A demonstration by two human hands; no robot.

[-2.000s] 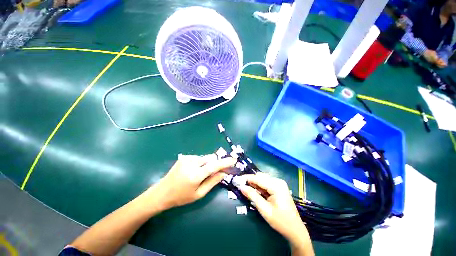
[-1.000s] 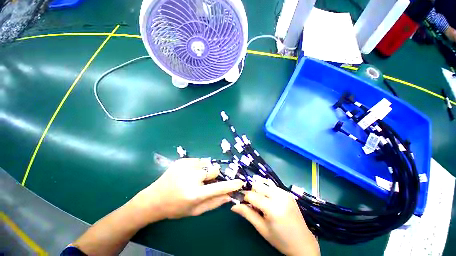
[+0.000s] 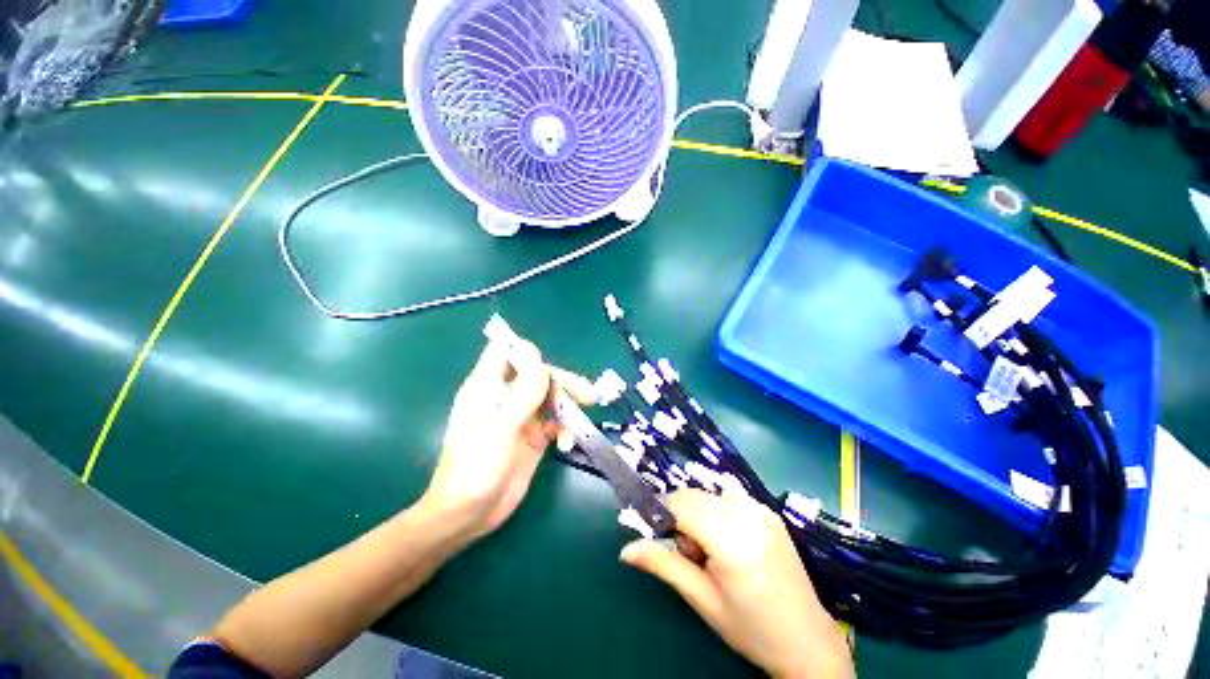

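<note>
A black wire harness (image 3: 929,584) curves from the blue parts bin to the bench in front of me, with many thin branches ending in small white connectors (image 3: 666,425). My left hand (image 3: 484,431) holds a white connector (image 3: 500,329) upright at its fingertips, left of the other branch ends. My right hand (image 3: 743,570) holds a slim dark grey hand tool (image 3: 613,467), perhaps tweezers, whose far end reaches my left fingers. Whether its tip touches the connector or its wire is hidden by the fingers.
The blue bin (image 3: 796,371) holds black connectors (image 3: 929,272) and white tags at the right. A white and lilac fan (image 3: 547,133) stands behind my hands, its white cord (image 3: 438,303) looping left. Papers (image 3: 896,106) lie behind the bin and beneath its right side.
My left hand has turned upward and raised a connector away from the bundle. The dark tool now shows in my right hand. The view has shifted, with fan and bin closer than two seconds ago.
</note>
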